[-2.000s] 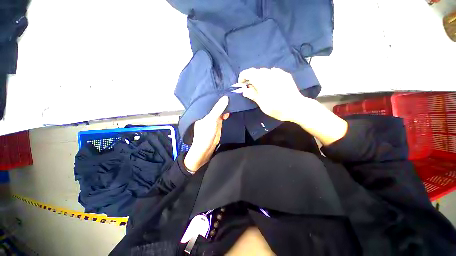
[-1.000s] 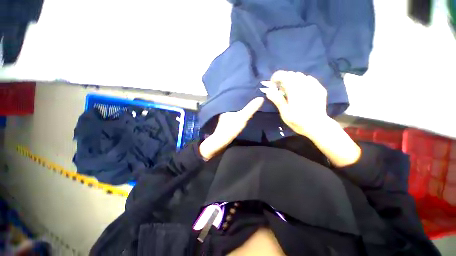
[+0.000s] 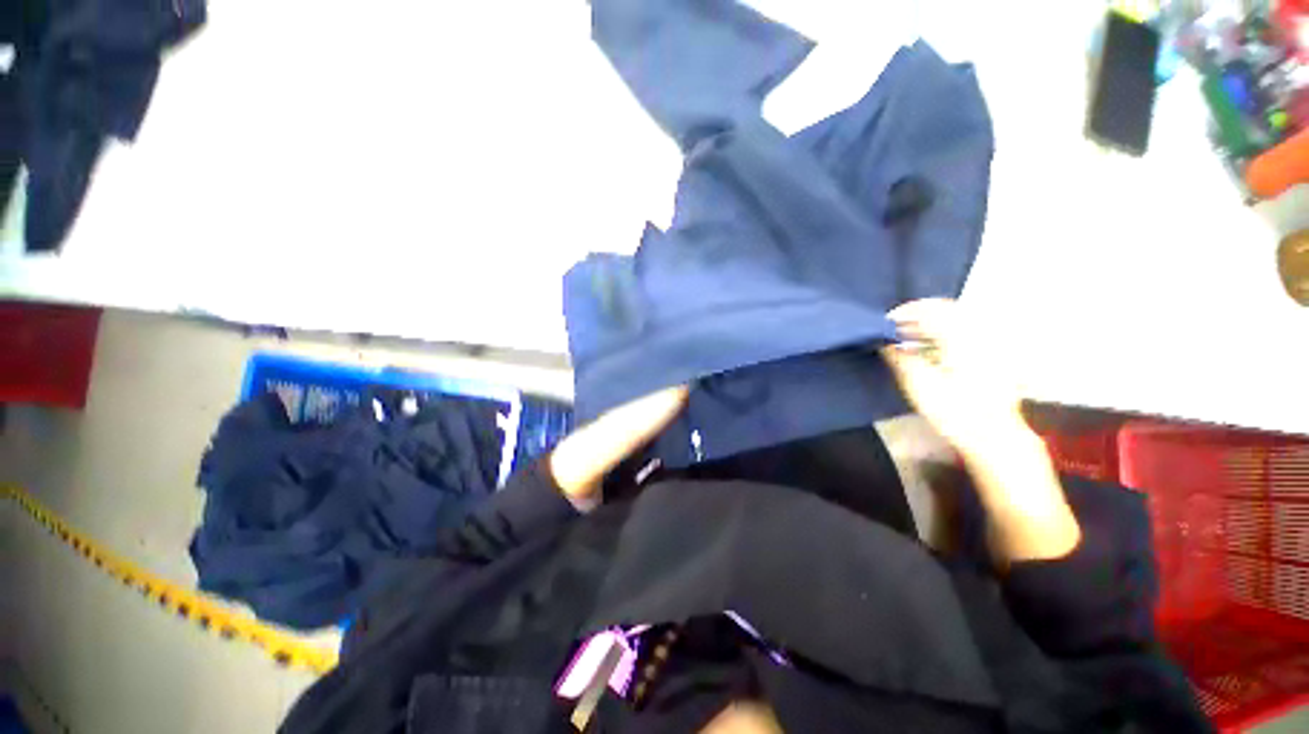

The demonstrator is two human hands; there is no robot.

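Note:
The navy trousers (image 3: 775,273) lie bunched over the edge of the white table, with the waistband (image 3: 761,337) stretched across in front of me. My left hand (image 3: 620,442) is at the left part of the band, its fingers under or behind the cloth. My right hand (image 3: 955,387) grips the right end of the band, fingertips at the cloth's edge. A darker inner layer hangs below the band, with small white marks on it. No snips blades can be made out at my right hand.
A blue basket (image 3: 309,370) of dark garments is lower left. Red baskets (image 3: 1217,495) are at right, another (image 3: 46,351) far left. On the table (image 3: 388,172) are dark garments (image 3: 86,86), a black phone (image 3: 1124,82), an amber jar (image 3: 1296,265) and small coloured items (image 3: 1246,98).
My right hand has moved right and down to the end of the band. The trousers have been shifted and bunched, the band now spread between my hands. The snips points are no longer visible.

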